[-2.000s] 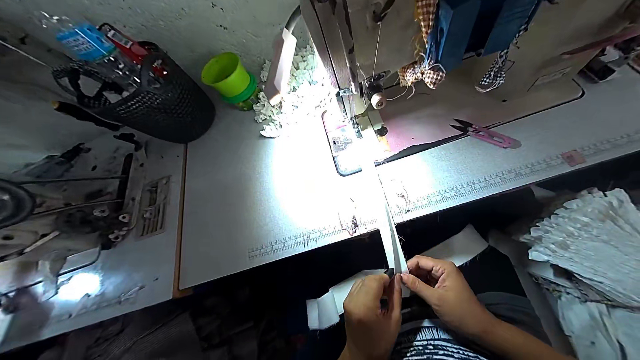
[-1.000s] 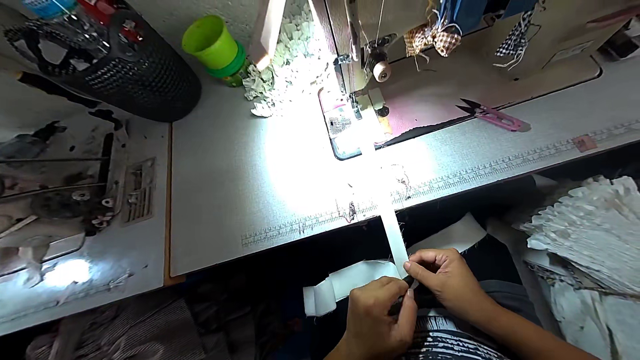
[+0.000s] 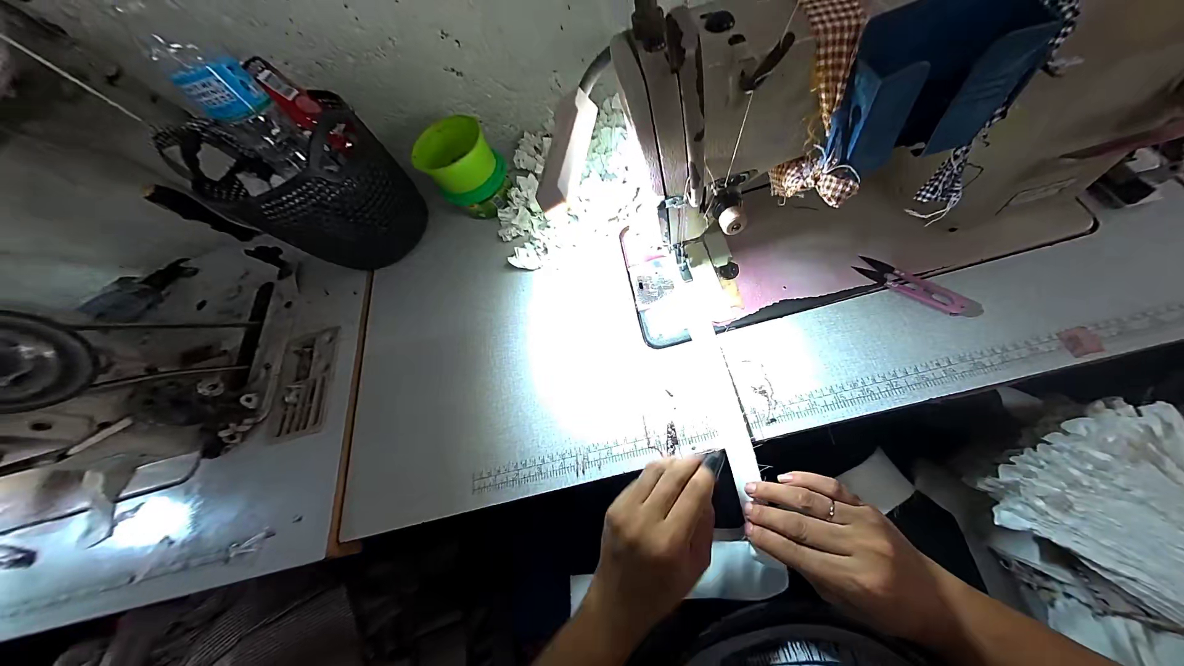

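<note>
A white fabric strip point(image 3: 737, 435) runs from beside the presser foot point(image 3: 683, 264) of a sewing machine point(image 3: 666, 111) over the table's front edge to my hands. My right hand point(image 3: 814, 532) has its fingertips on the strip's right side, below the edge. Just left of the strip, my left hand point(image 3: 661, 523) is closed around a small dark object point(image 3: 713, 461), which is too hidden to name. More white fabric point(image 3: 731, 573) hangs below between my hands. The strip's end near the foot is washed out by the lamp's glare.
Pink thread snips point(image 3: 920, 289) lie right of the machine bed. Pleated white fabric point(image 3: 1101, 490) is piled at right. A black basket point(image 3: 342, 203) with a bottle, a green cup point(image 3: 455, 155) and fabric scraps point(image 3: 529, 217) stand behind. A printed ruler point(image 3: 573, 458) runs along the edge.
My hands were together at the strip's lower end; now they are apart, the right one laid along the strip, the left one to its left with the dark object showing.
</note>
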